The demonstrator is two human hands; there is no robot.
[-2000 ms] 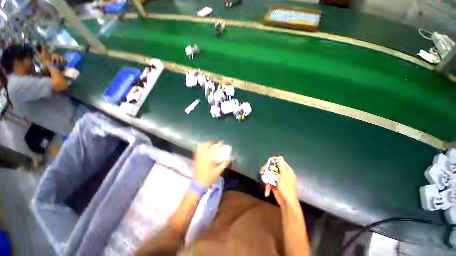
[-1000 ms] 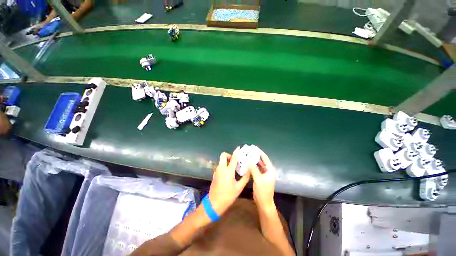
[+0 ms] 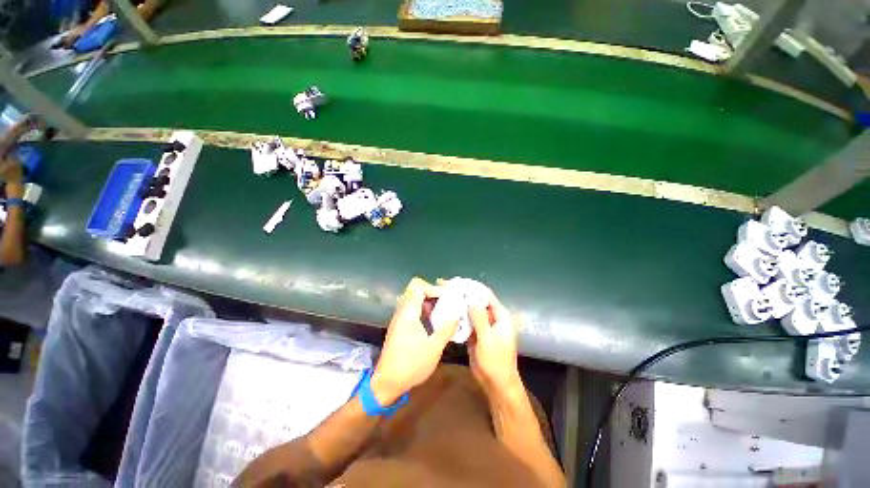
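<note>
A white plug adapter [image 3: 458, 307] is held between both hands over the bench's front edge. My left hand [image 3: 412, 329], with a blue wrist band, grips its left side. My right hand [image 3: 492, 334] grips its right side. The fingers cover much of it, and whether its cover is fully seated cannot be told. A loose pile of half-assembled adapters [image 3: 329, 195] lies left of centre on the dark green bench, with a small white strip [image 3: 277, 216] beside it. Closed adapters [image 3: 749, 260] stand grouped at the right.
Two lined bins sit at lower left; the nearer [image 3: 238, 419] holds white parts. A blue tray [image 3: 122, 198] and white socket strip [image 3: 170, 195] lie at left. The green belt [image 3: 534, 119] carries two parts. A black cable [image 3: 658, 357] crosses lower right. Another person's arm [image 3: 13, 205] shows at far left.
Two seconds ago my hands were apart, each with a white piece; they came together and remain so. The view has turned right. The two belt pieces sit slightly farther right relative to the pile.
</note>
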